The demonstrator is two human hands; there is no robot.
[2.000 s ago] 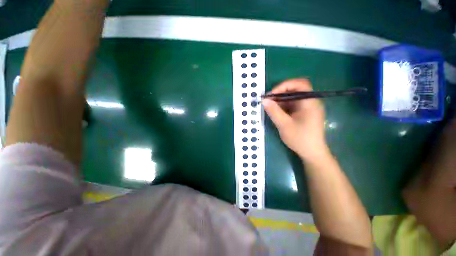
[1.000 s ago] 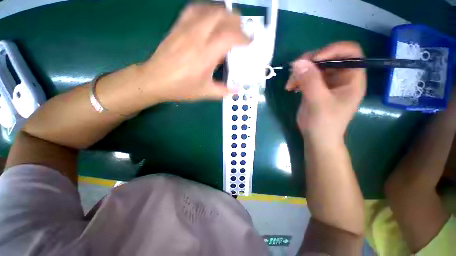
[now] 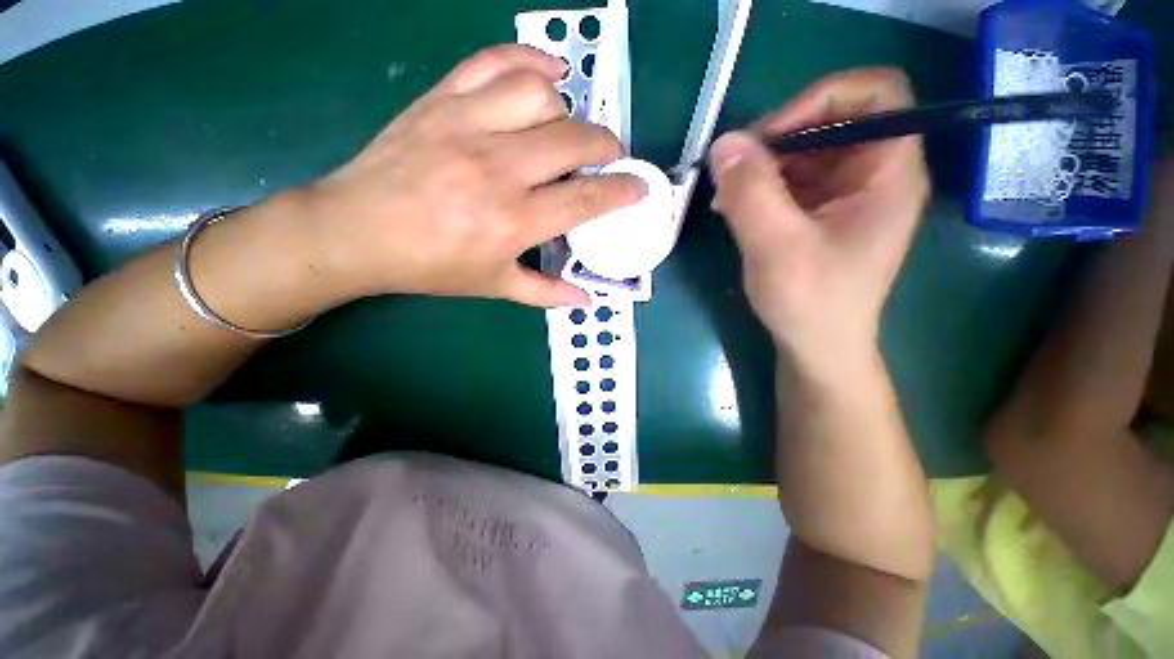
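A white plastic housing with a disc-like round end (image 3: pixel 621 232) is in my left hand (image 3: pixel 496 193), with fingers on the disc and at its left side; its long arms run up out of the frame. My right hand (image 3: pixel 818 206) grips black tweezers (image 3: pixel 888 125), their tips at the right edge of the housing by the disc. Whether the tips hold anything cannot be told. The white liner strip with two rows of dark round spots (image 3: pixel 595 399) lies under the housing, running toward the bench's near edge.
An open blue bin (image 3: pixel 985 193) with whitish rings and a printed white label is at the upper right. Other white housings (image 3: pixel 32 264) lie at the far left. Another person's arm (image 3: pixel 1081 373) and yellow sleeve are at right.
My left hand brought a housing in over the strip. My right hand lifted from the strip and moved the tweezers to the housing; a small white ring was at their tips one second ago.
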